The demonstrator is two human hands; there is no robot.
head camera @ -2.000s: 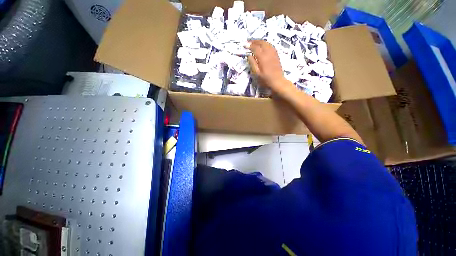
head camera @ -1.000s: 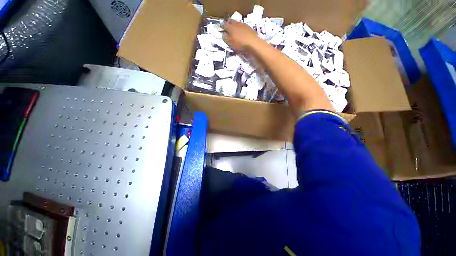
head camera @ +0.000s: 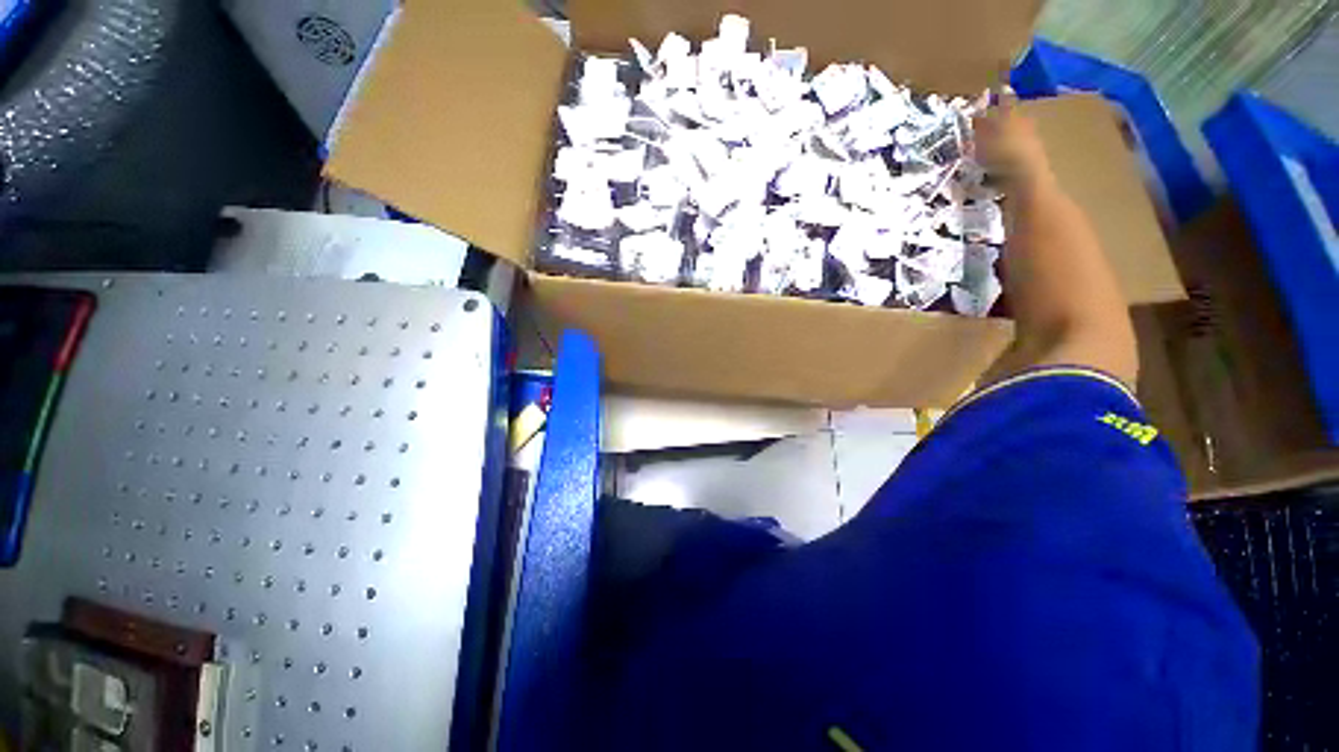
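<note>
An open brown carton (head camera: 764, 345) stands in front of me, filled with a loose heap of white plastic housings (head camera: 734, 162). Dark, shiny clear plastic shows between and below them at the left side. My bare right hand (head camera: 996, 140) is at the far right edge of the heap, by the carton's right wall. It is blurred and partly turned away, so I cannot tell whether its fingers hold anything. My left hand is out of the picture.
A perforated metal table (head camera: 279, 485) lies at left, with a reddish-brown fixture (head camera: 140, 632) at its lower corner and a dark object with a coloured edge (head camera: 44, 397). A blue bench edge (head camera: 555, 544) runs beside my body. Blue bins (head camera: 1285, 221) stand beyond another carton (head camera: 1219, 367).
My right hand has moved from the left back of the heap across to its right edge. The housings at the upper left are now uncovered. The view has shifted slightly.
</note>
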